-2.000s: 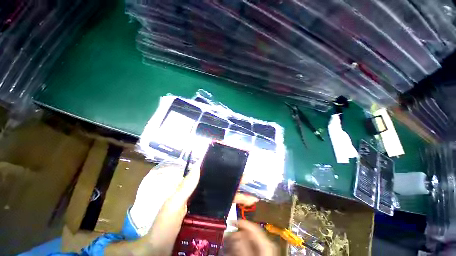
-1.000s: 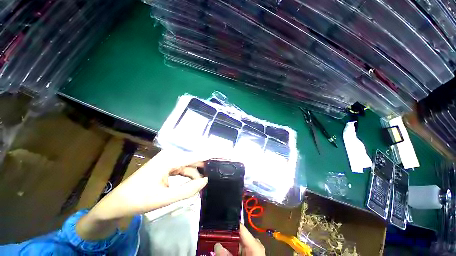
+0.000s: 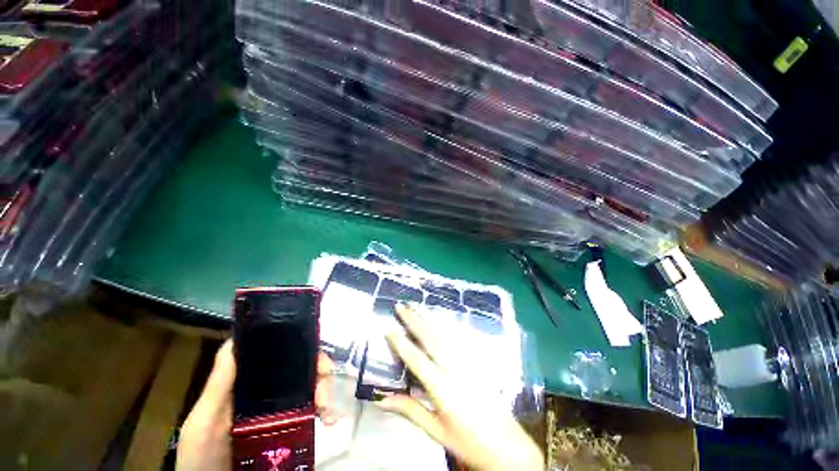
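The open red flip phone (image 3: pixel 274 368) is upright at the lower left, black screen half above the red keypad with its pink pattern. My left hand (image 3: pixel 210 414) holds it, fingers behind and at its sides. My right hand (image 3: pixel 460 400) is over the near part of the shiny white lens tray (image 3: pixel 492 354). Its fingers and thumb hold a black-framed screen lens (image 3: pixel 379 366) by the edges, low over the tray's near side. Glare washes out part of the tray and the lens centre. Other black-framed lenses lie in the tray's rows.
Tall stacks of clear phone trays (image 3: pixel 460 138) stand behind and at the left. Tweezers (image 3: pixel 536 283), a dark tool, a white strip (image 3: pixel 610 305), a white block (image 3: pixel 690 287) and two dark panels (image 3: pixel 664 359) lie at the right. Open cartons (image 3: pixel 667 446) are below the bench edge.
The phone has moved left, now held in my left hand alone. My right hand has left the phone and taken hold of a lens at the tray. The orange-handled tool is out of view.
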